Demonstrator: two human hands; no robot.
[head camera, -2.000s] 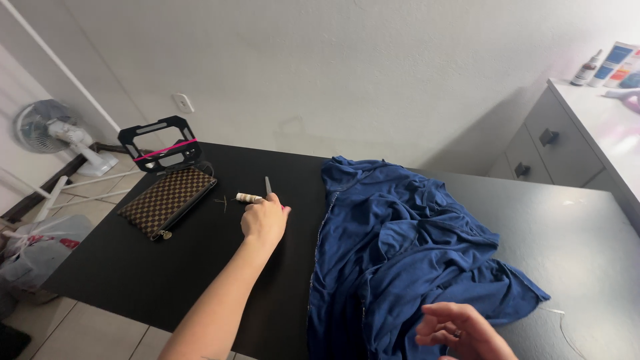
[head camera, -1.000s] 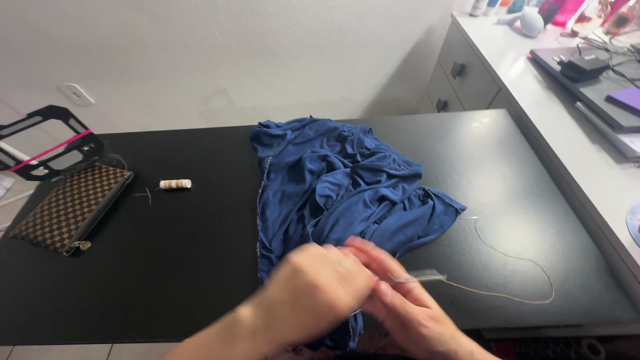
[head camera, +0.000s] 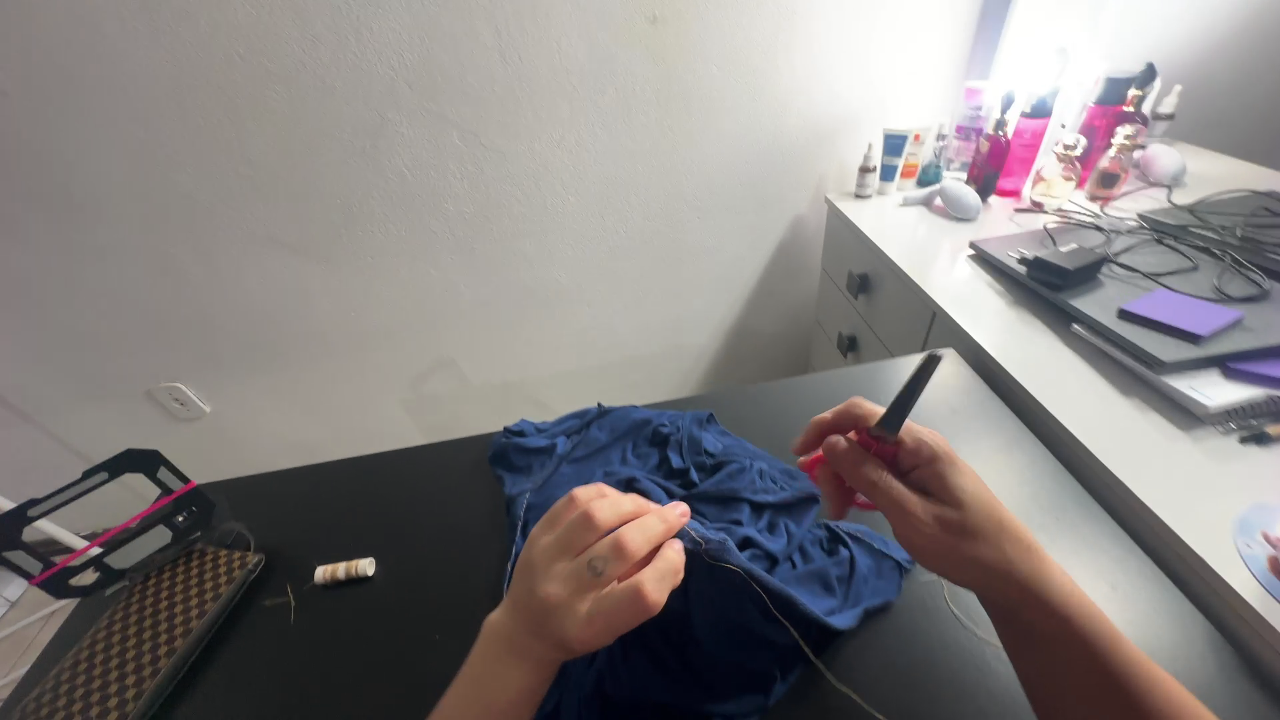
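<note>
Blue fabric (head camera: 740, 590), crumpled, lies on the black table. My left hand (head camera: 600, 570) pinches part of the fabric's edge, where a light thread (head camera: 770, 600) comes out and runs down to the lower right. My right hand (head camera: 910, 490) holds scissors with red handles (head camera: 858, 468), raised over the right side of the fabric, blades pointing up and seemingly together. A second stretch of thread shows on the table under my right forearm. Left of the fabric lies a small thread spool (head camera: 345, 571), beside a few loose thread bits (head camera: 291, 600).
At the left are a checkered pouch (head camera: 150, 630) and a black frame with a pink band (head camera: 110, 520). A white dresser (head camera: 1080, 400) at the right bears bottles, a laptop (head camera: 1150, 290), cables, a charger (head camera: 1065, 264) and a purple pad (head camera: 1182, 313). A wall stands behind the table.
The scissors now stand upright in my right hand. My hands, together over the fabric a second ago, have parted. My left hand has left the spot beside the spool. The view has shifted.
</note>
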